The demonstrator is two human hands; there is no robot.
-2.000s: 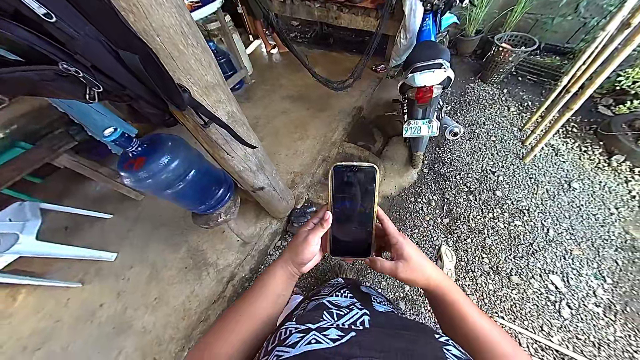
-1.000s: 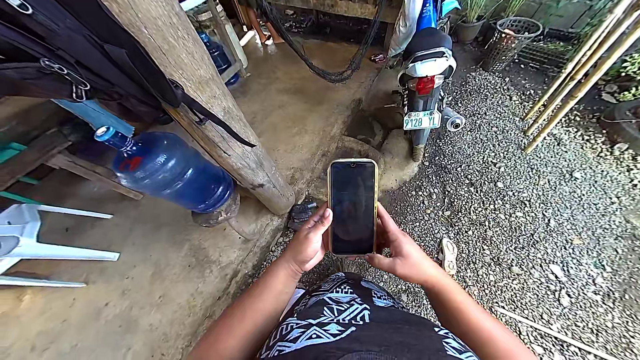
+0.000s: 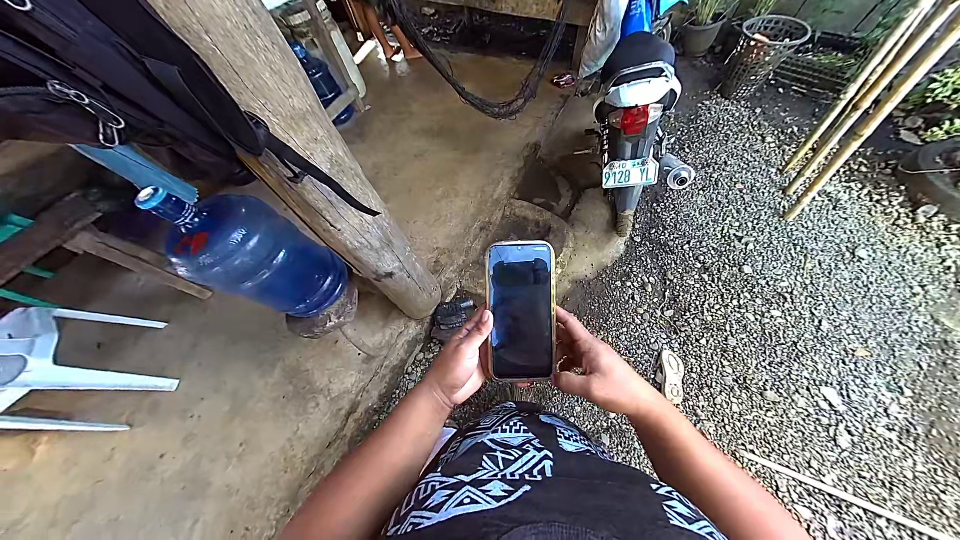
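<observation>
A smartphone (image 3: 521, 311) in a light-edged case is held upright in front of my body, its dark screen facing me with pale reflections along the top and left edge. My left hand (image 3: 463, 360) grips its lower left side, the thumb along the edge. At the lower right side, my right hand (image 3: 596, 367) holds it between thumb and fingers. The fingers behind the phone are hidden. Below both hands is black clothing (image 3: 495, 465) with a white geometric print.
A wooden post (image 3: 337, 202) and a blue water jug (image 3: 255, 251) stand left, near a white plastic chair (image 3: 37, 360) and black bags (image 3: 142, 82). Ahead are a motorcycle (image 3: 634, 112), a hammock (image 3: 495, 105) and another person's legs (image 3: 386, 34). Bamboo poles (image 3: 862, 112) rise over gravel (image 3: 787, 315).
Reflections on the phone's screen look brighter along its top and left edge. Both hands keep their hold on the phone.
</observation>
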